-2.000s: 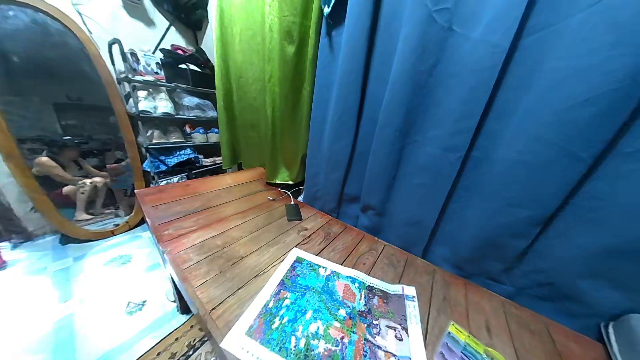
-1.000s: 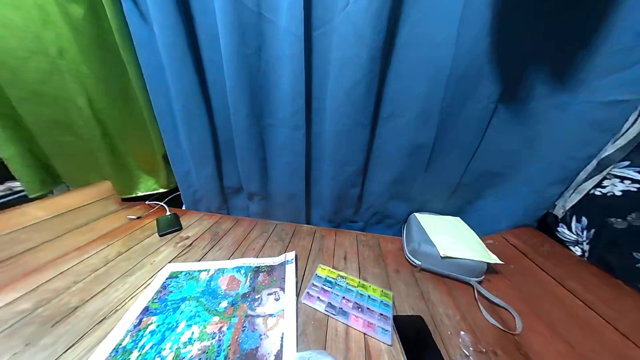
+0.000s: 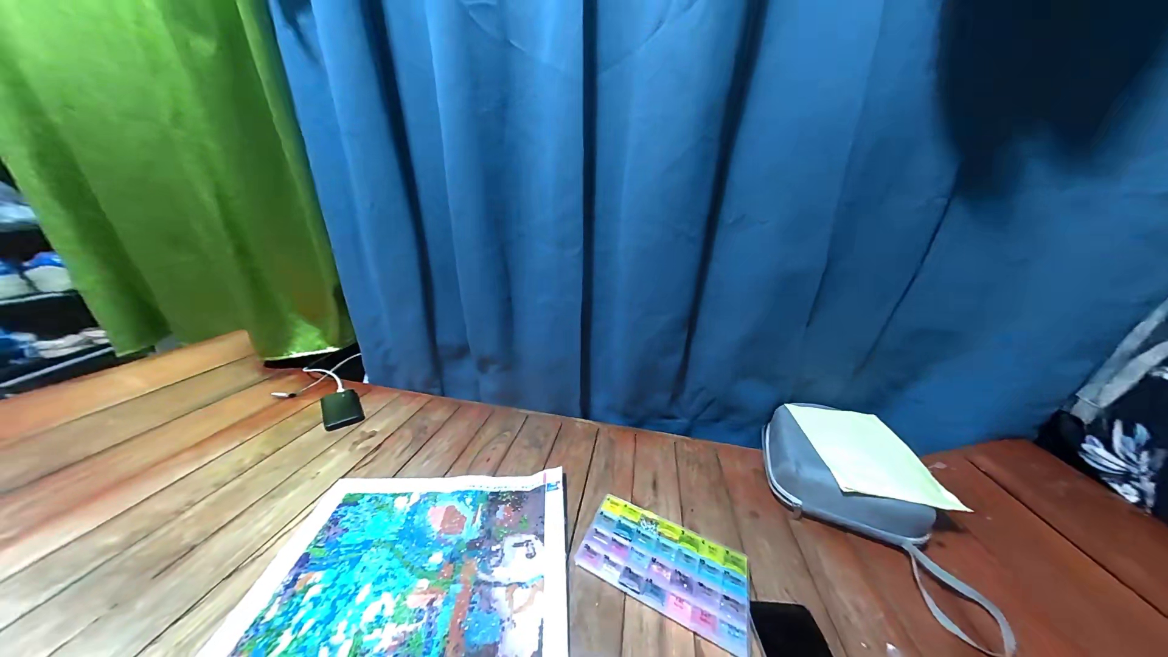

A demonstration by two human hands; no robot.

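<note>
Neither of my hands shows in the head view. A colourful diamond-painting canvas (image 3: 411, 575) with a white border lies flat on the wooden plank table (image 3: 182, 511), cut off by the lower edge. Just right of it, apart from it, a compartmented plastic bead box (image 3: 671, 575) with yellow, blue and pink sections lies tilted. A black phone-like object (image 3: 789, 630) touches or nearly touches the box's lower right corner. Farther right, a grey zippered case (image 3: 849, 502) with a wrist strap carries a pale yellow paper sheet (image 3: 867, 456).
A small black device (image 3: 342, 410) with a white cable is at the table's back left. Blue curtains (image 3: 547, 228) hang behind the table, with a green curtain (image 3: 173, 182) to the left. Shelves with shoes (image 3: 46, 274) stand at far left; dark floral fabric (image 3: 1127, 447) is at far right.
The view has swung right from the mirror and shoe rack, bringing the whole bead box, the phone-like object and the grey case into sight.
</note>
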